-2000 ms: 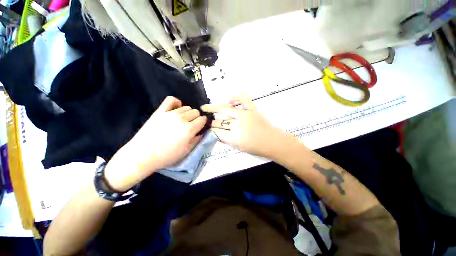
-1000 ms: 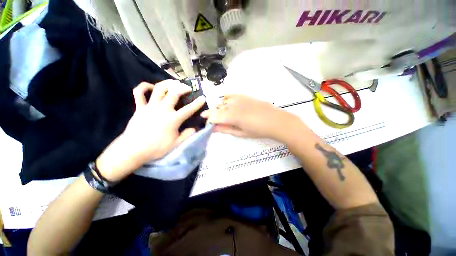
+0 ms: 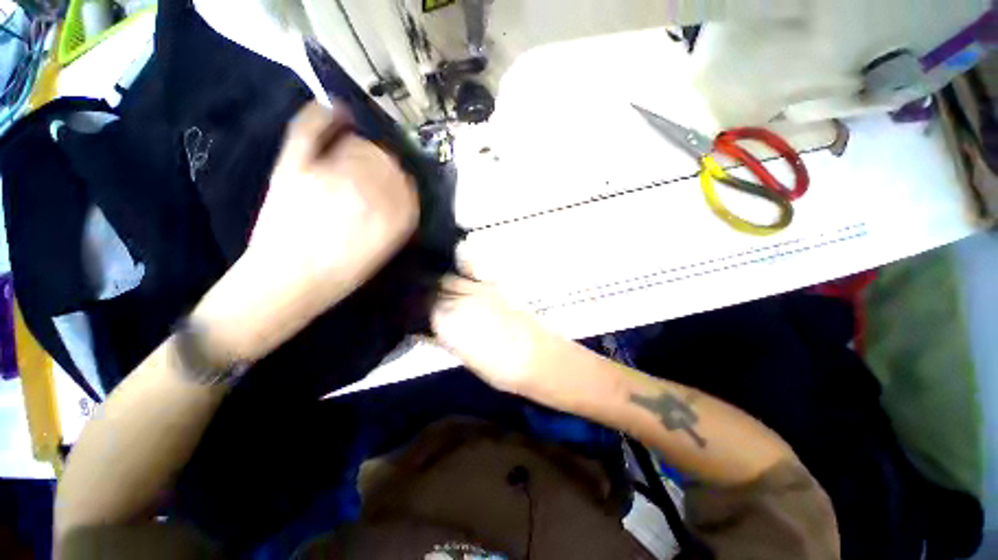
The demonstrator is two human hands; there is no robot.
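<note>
The black garment panel (image 3: 235, 115) with pale grey-white patches (image 3: 109, 257) spreads over the left of the table and hangs over its front edge. A thin pale thread lies on it. My left hand (image 3: 339, 202), blurred, is on the cloth left of the needle area, its fingers bunched on the fabric. My right hand (image 3: 471, 323) grips the cloth's right edge near the table's front; its fingertips are partly hidden by black fabric. The presser foot (image 3: 438, 142) is just beyond the cloth's edge, with a dark round knob (image 3: 473, 102) beside it.
Scissors (image 3: 706, 153) with red and yellow handles lie right of the needle on the white table (image 3: 591, 235) with a printed ruler. The off-white machine head (image 3: 810, 55) spans the back. A yellow strip (image 3: 38, 394) crosses the left edge. A green tray (image 3: 82, 31) is upper left.
The grey-white piece under my hands is now out of sight, covered by black cloth. My left hand has turned and bunched; my right hand has moved down and left, away from the needle.
</note>
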